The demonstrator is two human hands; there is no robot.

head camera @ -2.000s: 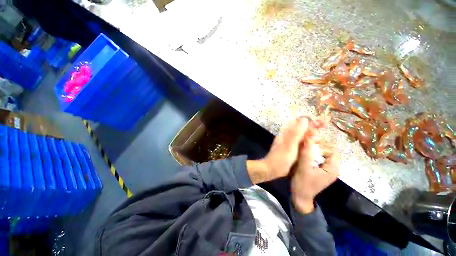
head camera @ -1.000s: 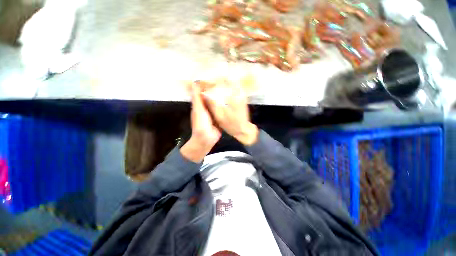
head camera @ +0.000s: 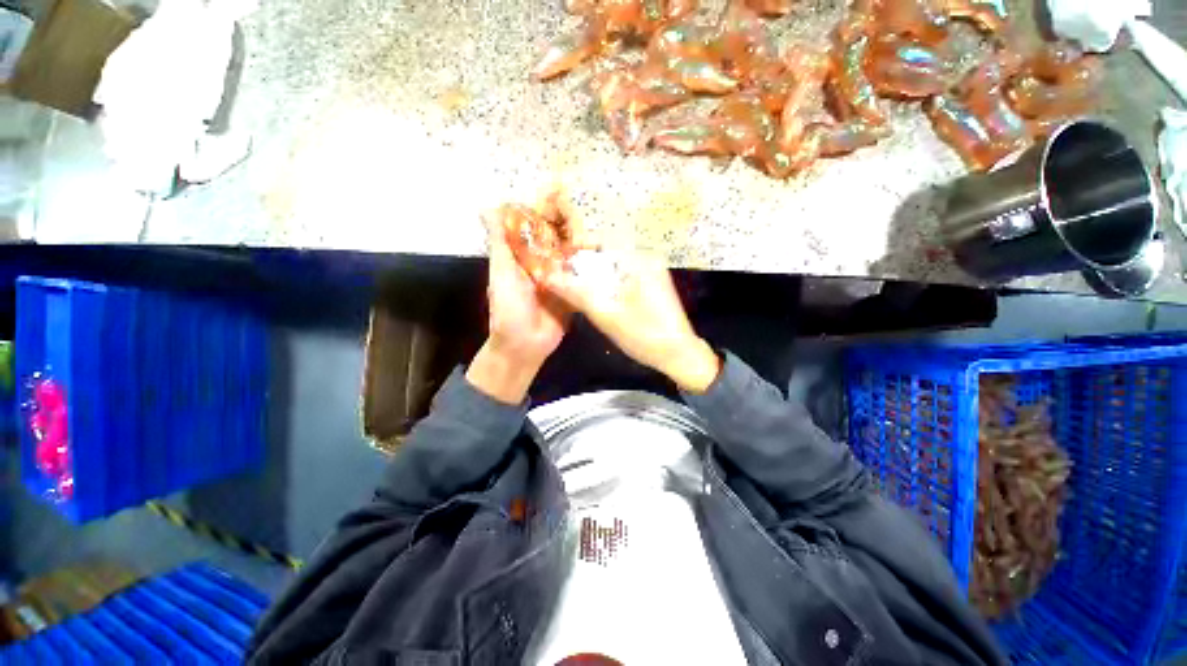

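Observation:
An orange-brown shiny moulded piece (head camera: 531, 239) is held between my two hands at the table's front edge. My left hand (head camera: 518, 293) is closed around the piece from the left. My right hand (head camera: 618, 293) lies against it from the right; glare whitens its fingers, and I cannot tell whether a cloth is in it. A loose pile of similar glossy pieces (head camera: 729, 98) lies on the speckled worktable (head camera: 391, 143), beyond my hands and to the right.
A metal cup (head camera: 1009, 221) lies at the table's right front. White cloths are at the left (head camera: 163, 91) and far right (head camera: 1093, 20). Below the edge are a blue crate of brownish pieces (head camera: 976, 481), a cardboard box (head camera: 395, 371) and a blue bin with pink items (head camera: 169, 390).
The view has turned, so the table edge now runs level and the cup and right crate show fully. My hands stay together at the edge; the piece between them is now visible.

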